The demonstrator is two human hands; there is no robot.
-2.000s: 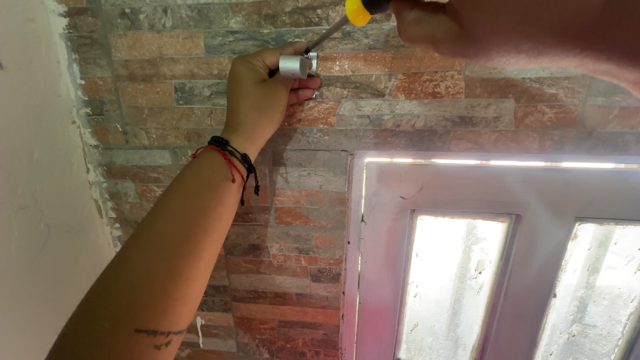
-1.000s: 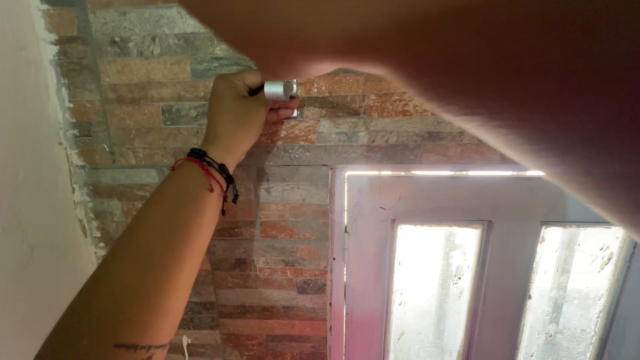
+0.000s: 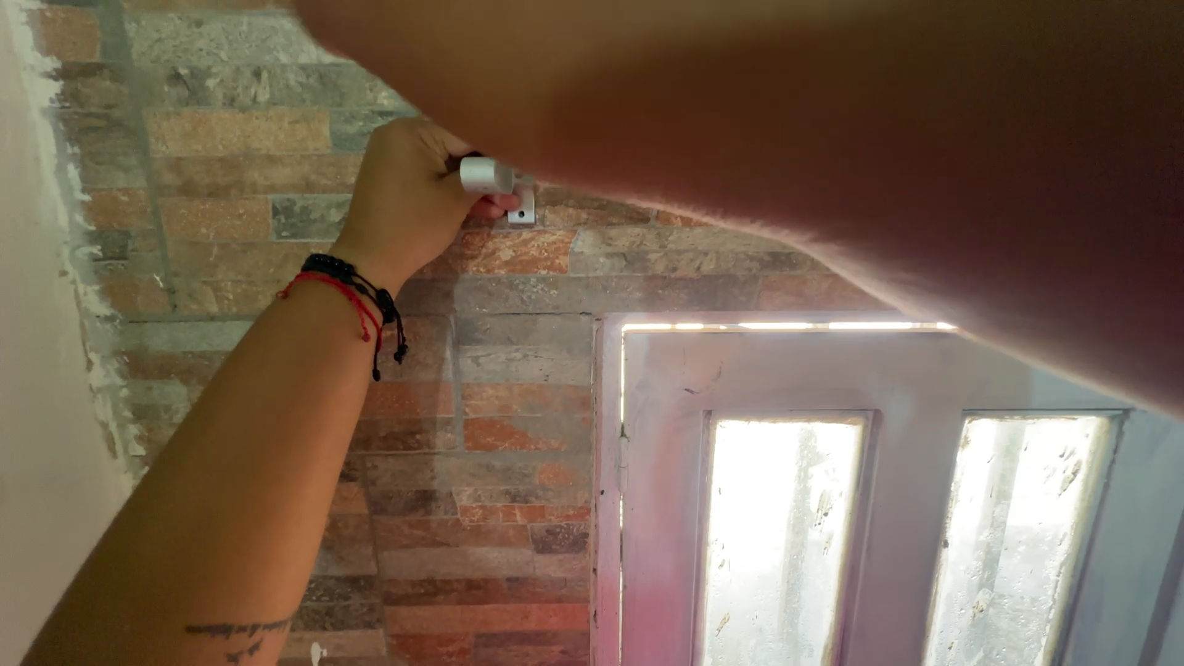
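My left hand [image 3: 407, 194] is raised to the stone-look tiled wall [image 3: 240, 176], its fingers around a silver metal bracket [image 3: 486, 175] and pressing it to the tiles. The bracket's flat mounting plate [image 3: 523, 205], with a dark screw hole, lies against the wall below my fingertips. Black and red cord bracelets circle my left wrist. My right forearm crosses the upper right of the view, close to the camera; the right hand itself is hidden or out of view, and no screwdriver shows.
Below and right of the bracket stands a door [image 3: 786, 370] with frosted glass panes [image 3: 777, 536] and light showing along its top gap. A plain pale wall [image 3: 46, 416] meets the tiles at the left along a rough, plastered edge.
My right arm has swung across the view; the yellow-and-black screwdriver seen at the bracket two seconds ago is now out of sight. My left hand stays at the bracket.
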